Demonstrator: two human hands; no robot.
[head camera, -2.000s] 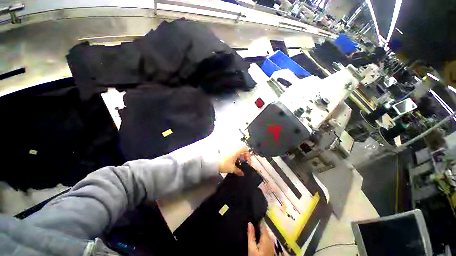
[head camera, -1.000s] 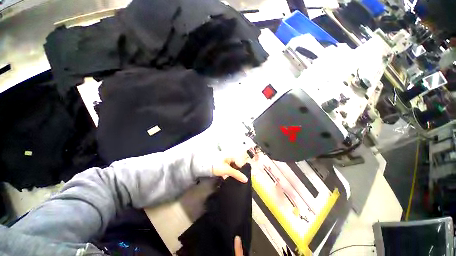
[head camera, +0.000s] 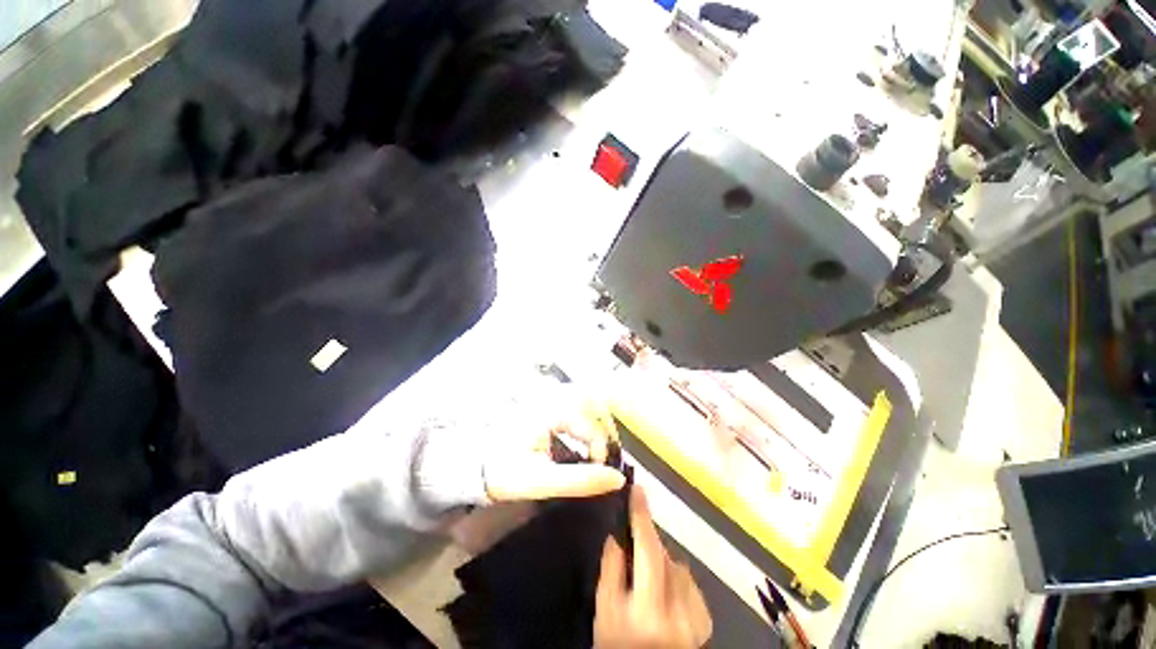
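Note:
A black fabric panel (head camera: 533, 577) hangs at the table edge below the grey sewing machine head (head camera: 742, 273). My left hand (head camera: 558, 467), in a grey sleeve, pinches the panel's upper edge near the yellow-taped corner of the bed plate (head camera: 735, 507). My right hand (head camera: 653, 590) holds the same edge just below, its fingertips close to the left hand's. A small dark fold shows between the fingertips; its exact shape is hidden by the fingers. The needle area is partly hidden under the head.
A black cut panel with a pale label (head camera: 330, 273) lies left of the machine. More black cloth (head camera: 279, 89) is behind and at far left. A red switch (head camera: 612, 161) is beside the head. Snips (head camera: 782, 617) lie near the plate's corner. A screen (head camera: 1090, 517) stands at right.
My right hand has come up from the lower edge to meet the left at the fold. My left hand has moved slightly down from the machine head. The view has moved closer.

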